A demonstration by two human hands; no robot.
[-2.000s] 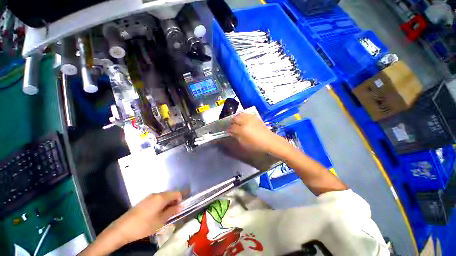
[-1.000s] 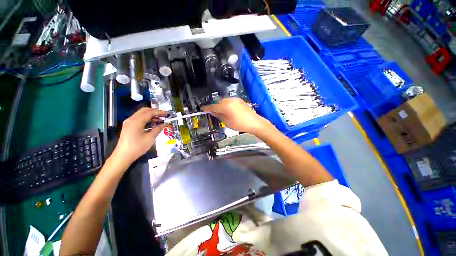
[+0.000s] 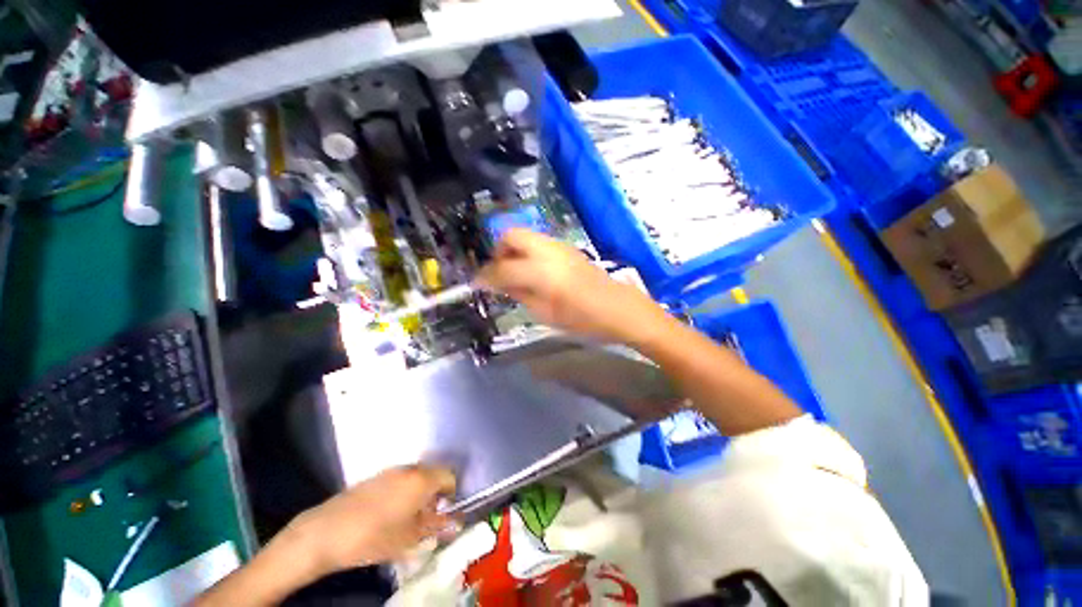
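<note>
The wire labelling machine [image 3: 409, 237] stands directly ahead. My right hand [image 3: 540, 285] is over its mechanism, fingers closed on the right end of a white cable assembly [image 3: 445, 299] that lies across the machine. My left hand [image 3: 398, 510] is blurred at the front left edge of the silver metal plate [image 3: 475, 415], by the left end of another cable [image 3: 534, 465] lying along that edge. Whether the fingers hold this cable cannot be told. More white strands lie at the back right of the plate, partly under my right forearm.
A blue bin [image 3: 759, 225] full of white cables stands right of the machine, with a lower blue bin [image 3: 771, 356] below it. A black keyboard [image 3: 113, 385] and paper [image 3: 178, 581] lie on the green bench at left. A cardboard box [image 3: 967, 237] stands far right.
My left hand has left the cable over the mechanism and moved down to the plate's front edge. My right hand is still at the cable over the machine. The camera view has shifted.
</note>
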